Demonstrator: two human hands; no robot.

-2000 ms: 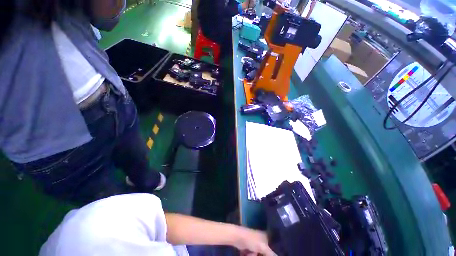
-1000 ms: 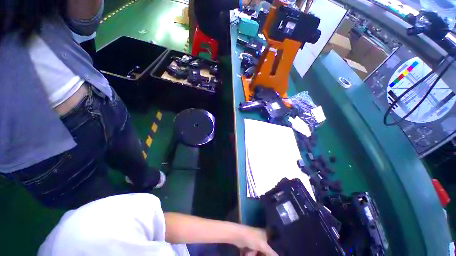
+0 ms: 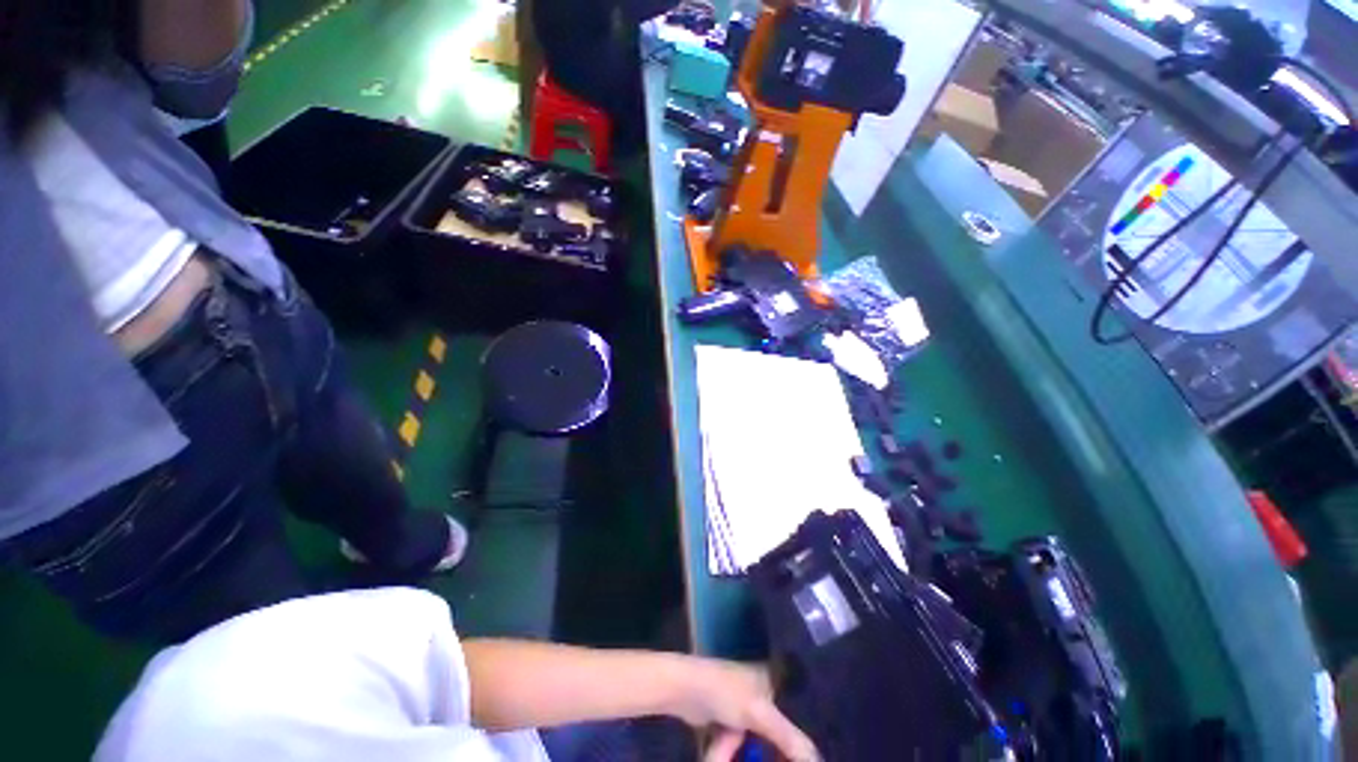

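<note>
My left hand [image 3: 748, 712] is at the bottom edge, beside the front of a large black housing [image 3: 871, 655] with a pale label. The thumb and a finger show apart, with something dark and bluish between them, cut off by the frame edge. I cannot tell whether the hand grips it. The housing lies tilted on the bench, overlapping the corner of white sheets [image 3: 778, 447]. Further black units [image 3: 1057, 633] lie against its right side. My right hand is not in view.
Small black parts [image 3: 916, 484] lie mid-bench. Beyond are a black handheld unit [image 3: 775, 302], a clear bag [image 3: 864, 290] and an orange stand [image 3: 775, 186] bearing a black unit. A person [image 3: 224, 402] stands left, near a round stool [image 3: 547, 377] and crates [image 3: 507, 246].
The whole view has shifted slightly, so the bench appears further left. My left hand's thumb and finger now show apart with a dark bluish thing between. The other person has leaned left.
</note>
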